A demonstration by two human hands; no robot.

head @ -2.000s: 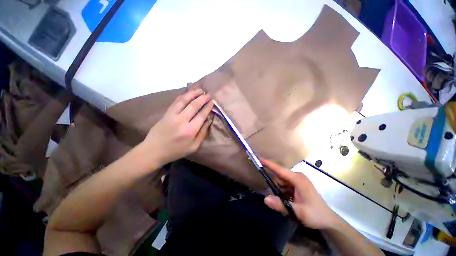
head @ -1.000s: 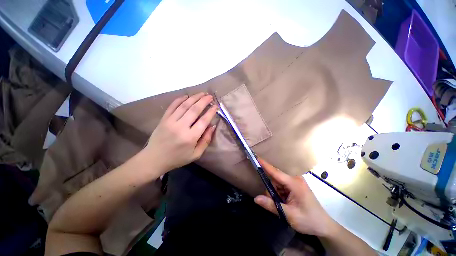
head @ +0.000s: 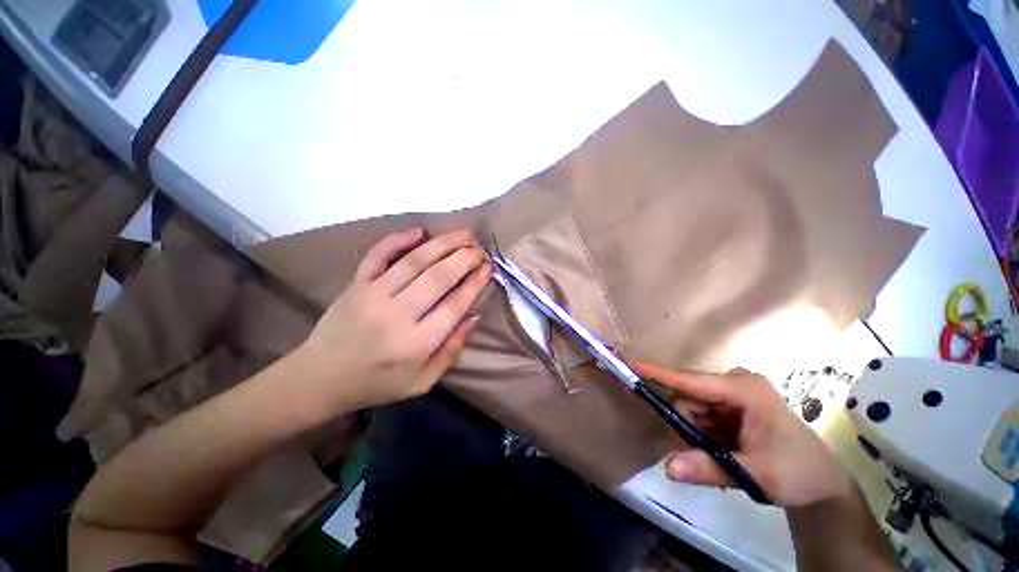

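The large brown garment panel (head: 715, 201) lies on the white table. A lighter patch (head: 564, 263) sits on it, beside a narrow slit that gapes and shows white (head: 530, 321). My right hand (head: 760, 430) holds the fabric shears (head: 570, 324) by their black handles. The silver blades point up-left, tips at the slit's upper end; they look nearly closed. My left hand (head: 408, 313) lies flat on the panel left of the slit, fingertips beside the blade tips. Whether its fingers pinch cloth is not clear.
The sewing machine head (head: 939, 430) is at the lower right, its light on the table. Behind it are a purple bin (head: 983, 151) and yellow and red rings (head: 963, 318). A dark strap (head: 190, 84) crosses the left edge. Brown work pieces (head: 212, 380) hang below the edge.
The panel and shears have shifted right and slightly down in view. The slit now gapes open with white showing. The shears lie at a flatter angle, and my right hand has moved right.
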